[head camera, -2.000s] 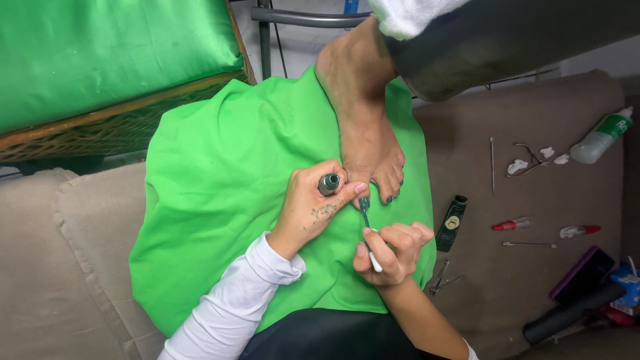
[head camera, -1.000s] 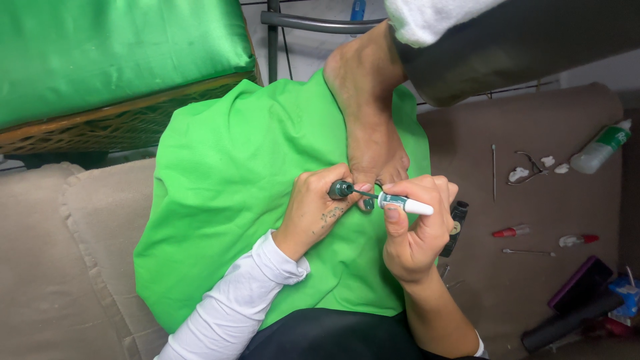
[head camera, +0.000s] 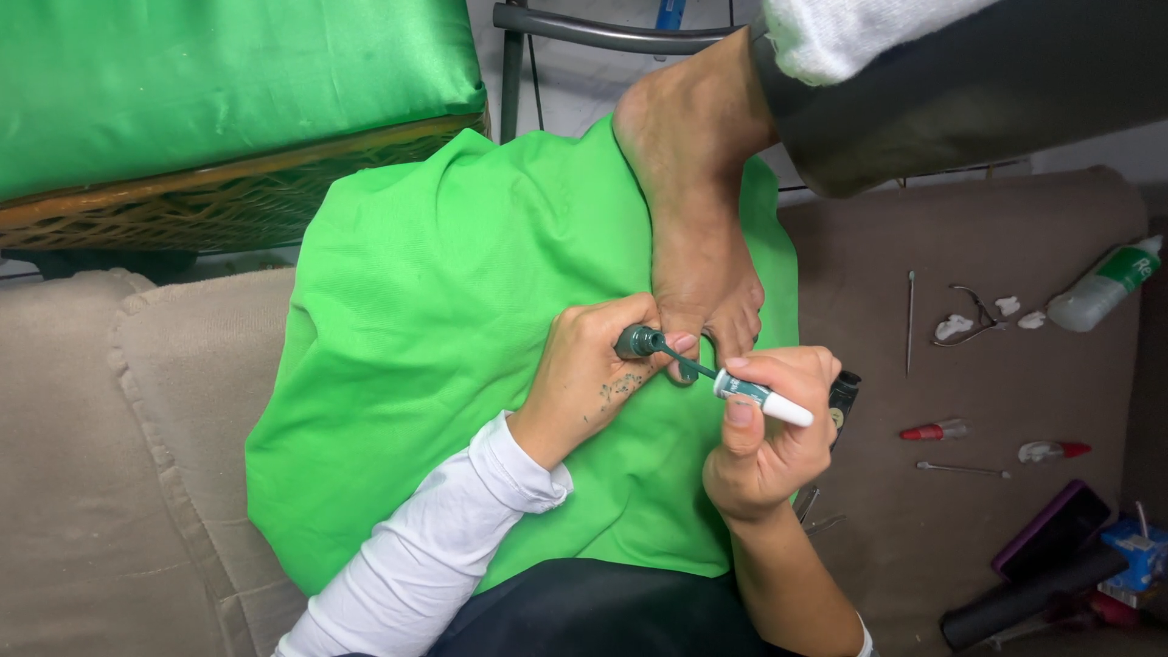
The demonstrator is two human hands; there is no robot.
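My left hand (head camera: 593,374) holds a small dark green nail polish bottle (head camera: 636,342) between thumb and fingers, close against the big toe of a person's bare foot (head camera: 701,228). Green specks mark the back of this hand. My right hand (head camera: 776,429) grips the white cap of a nail polish brush (head camera: 765,398), whose green-coated stem reaches to the mouth of the bottle. Green polish covers the big toenail (head camera: 687,370). The foot rests on a bright green cloth (head camera: 438,301) over my lap. Behind my right hand, a black bottle (head camera: 843,401) is partly hidden.
On the brown sofa (head camera: 876,584) at the right lie a metal stick (head camera: 910,324), cuticle nippers (head camera: 985,319), cotton bits, red-capped tubes, a clear bottle with a green label (head camera: 1104,285) and a phone (head camera: 1051,531). A green-cushioned wicker seat (head camera: 237,173) stands upper left.
Two seconds ago the brush was at the big toenail. My right hand has since raised it to the mouth of the bottle, and my left hand has tilted the bottle towards it.
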